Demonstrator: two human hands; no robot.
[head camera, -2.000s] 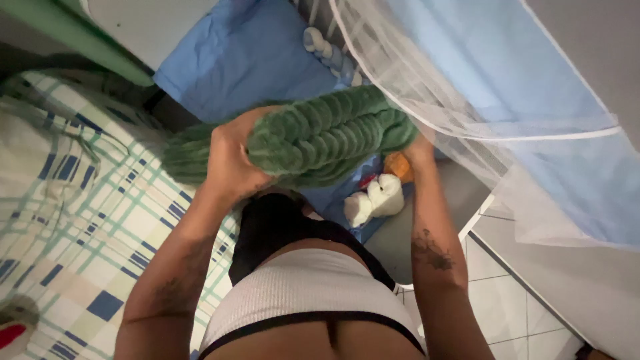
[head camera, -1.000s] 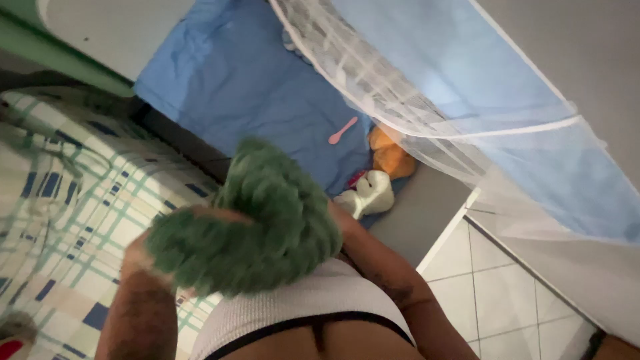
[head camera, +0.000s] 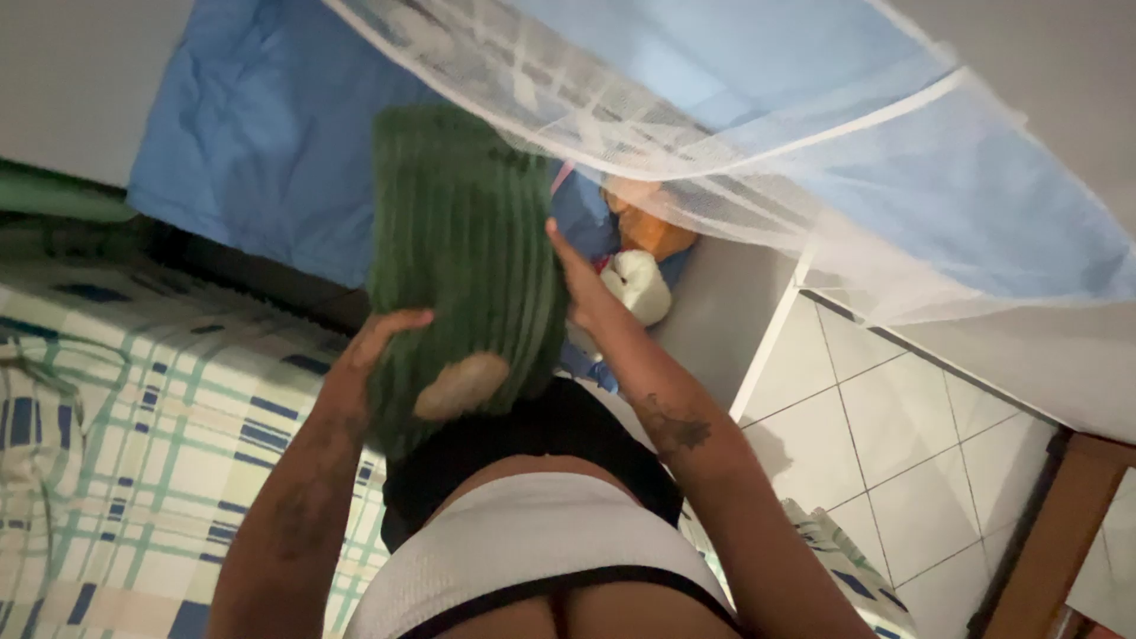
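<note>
A green ribbed plush cloth (head camera: 466, 257), folded into a thick rectangle, is held in front of my body, with a beige patch near its lower edge. My left hand (head camera: 382, 342) grips its left side, thumb on top and the other fingers hidden. At its right side is my right hand (head camera: 572, 275), thumb along the edge, the rest of the fingers out of sight. Behind the cloth lies a blue sheet (head camera: 266, 151). Right of the cloth are a white plush toy (head camera: 639, 286), an orange object (head camera: 652, 226) and part of a pink spoon (head camera: 561, 176).
White netting (head camera: 710, 177) hangs across the upper right, over part of the blue sheet. A bed with a plaid sheet (head camera: 169, 444) stands on the left. White floor tiles (head camera: 870, 426) and a brown wooden piece of furniture (head camera: 1056, 532) are at the right.
The green cloth, bunched and close to my body a second ago, is now a flatter rectangle farther forward, over the blue sheet. My hands have moved forward with it.
</note>
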